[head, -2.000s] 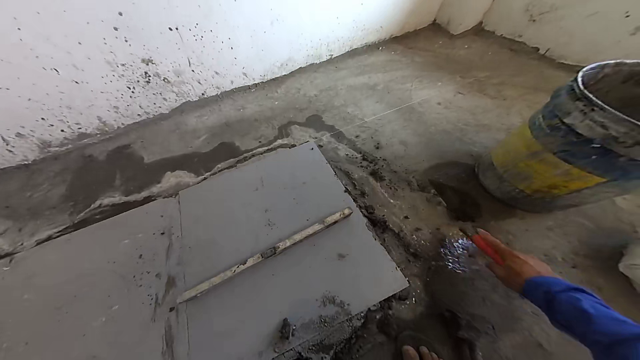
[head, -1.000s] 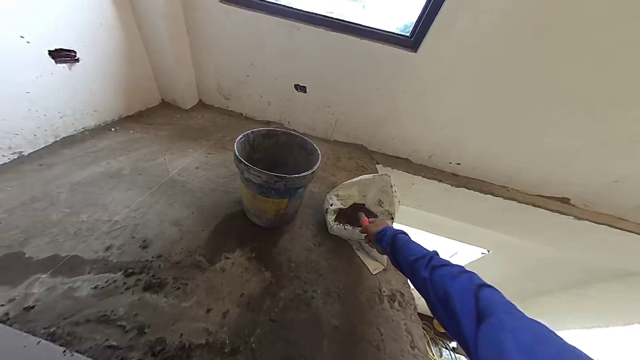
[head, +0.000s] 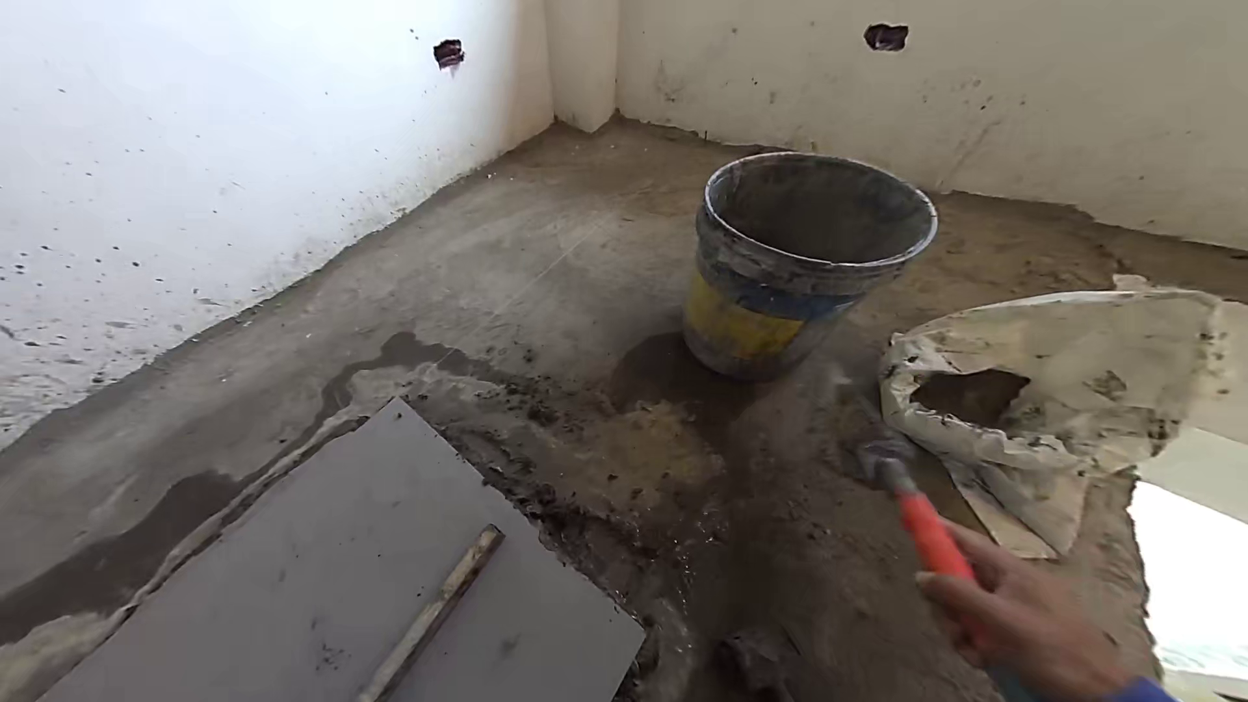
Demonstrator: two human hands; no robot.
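Observation:
My right hand (head: 1033, 614) grips the red handle of a trowel (head: 938, 546) at the lower right. Its metal end is blurred and hangs over the wet floor, just left of an open sack (head: 1072, 390) with dark material inside. My left hand is out of the frame. A grey floor tile (head: 351, 546) lies at the lower left, with a narrow mortar-stained strip (head: 429, 614) resting across it. Wet mortar (head: 595, 526) runs along the tile's right edge. Behind the trowel stands a dirty bucket (head: 746, 322) with a yellow and blue band.
A white wall (head: 214, 175) spattered with mortar rises on the left, and a cream wall (head: 780, 88) stands behind the bucket. Both have a rough hole. At the far right, beyond the broken floor edge, a bright surface (head: 1194, 546) shows.
One second ago my right hand reached the trowel into the sack's mouth; now hand and trowel are out, left of the sack. The view has swung back toward the tile.

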